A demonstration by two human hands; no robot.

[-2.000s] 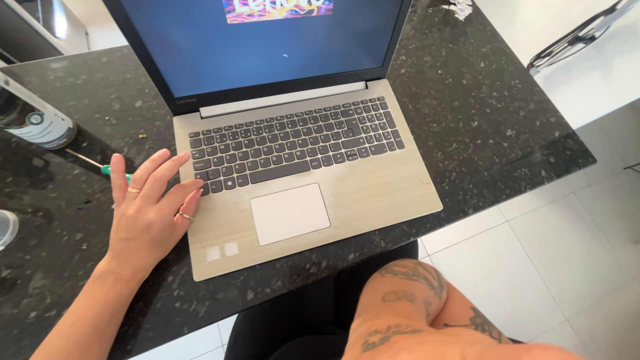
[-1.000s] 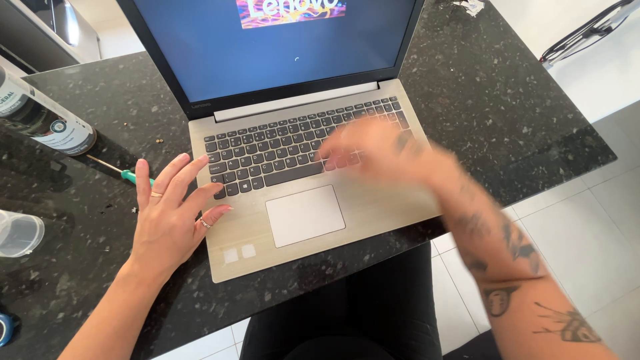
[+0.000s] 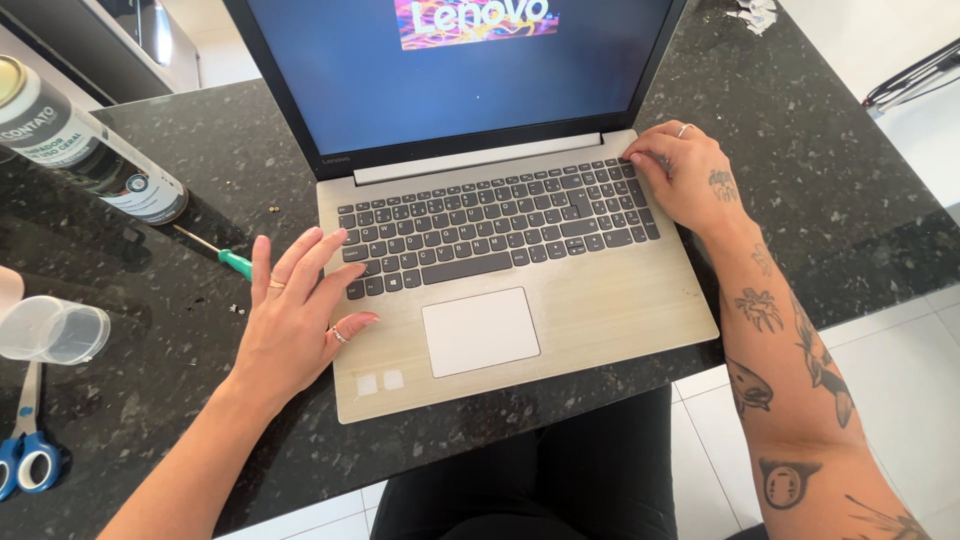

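A Lenovo laptop (image 3: 622, 289) lies opened on a dark speckled stone counter, its screen (image 3: 457, 90) lit blue with a colourful logo at the top. Over the left edge of the keyboard (image 3: 465, 266), my left hand (image 3: 289, 322) rests with fingers spread, fingertips at the leftmost keys, holding nothing. My right hand (image 3: 686, 176) is at the upper right corner of the keyboard, thumb and index finger close together at the laptop's edge; whether anything is between them cannot be seen. Beside my left fingers lies a screwdriver with a green handle (image 3: 236, 262).
A spray can (image 3: 97, 150) stands at the left on the stone counter (image 3: 795, 187). Below it are a clear plastic cup (image 3: 56, 330) and blue-handled scissors (image 3: 30, 442). Crumpled scraps (image 3: 754, 15) lie at the far right, with dark cables (image 3: 915, 75) beyond the counter's edge.
My right hand has come up from below the counter, passed over the keyboard and reached the laptop's upper right corner. My left hand has stayed at the left keys.
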